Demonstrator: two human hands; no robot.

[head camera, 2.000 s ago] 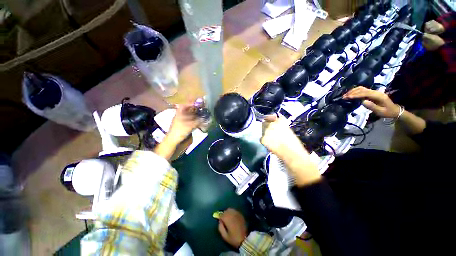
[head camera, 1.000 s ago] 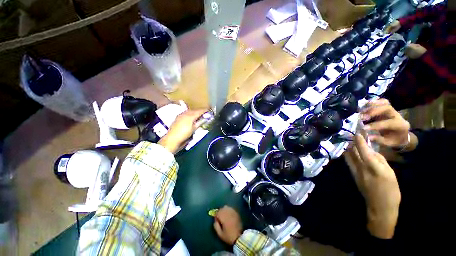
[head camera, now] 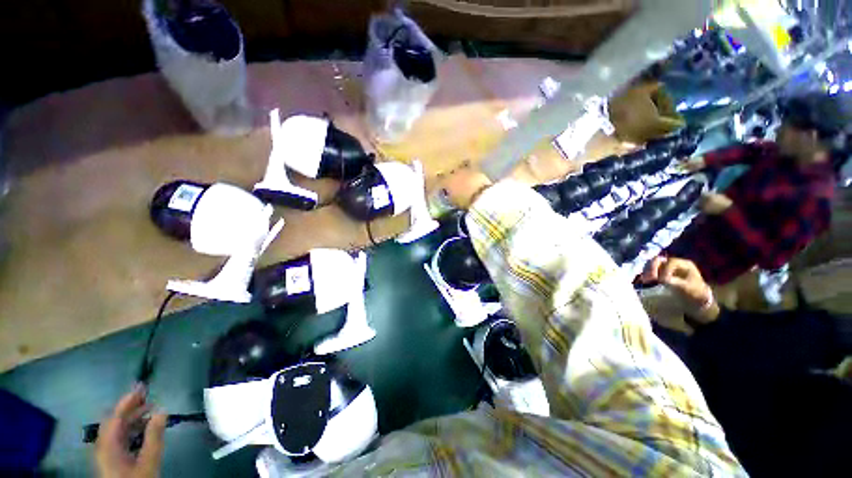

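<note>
My left hand (head camera: 131,439) is at the lower left edge, slightly blurred, with its fingers around a black cable (head camera: 154,341). The cable runs up to a white-and-black camera (head camera: 224,219). Another camera (head camera: 299,406) lies at the bottom, its dark oval base plate facing up; its lead passes by my left hand to a dark plug (head camera: 91,432). My right hand (head camera: 462,189), at the end of a plaid sleeve, is beside the grey post. It is small and blurred; whether it holds anything cannot be told.
More cameras (head camera: 327,280) lie on the green mat (head camera: 411,345). Two bagged cameras (head camera: 402,79) stand behind on the tan board (head camera: 75,140). The slanting grey post (head camera: 579,89) crosses above my right hand. Camera rows (head camera: 645,224), a neighbour's hand (head camera: 680,275) and a person in red-black plaid (head camera: 766,215) are right.
The view has swung left, showing more cameras. My left hand has moved from near the post to the cable at the lower left. My right hand has moved from the mat to beside the post.
</note>
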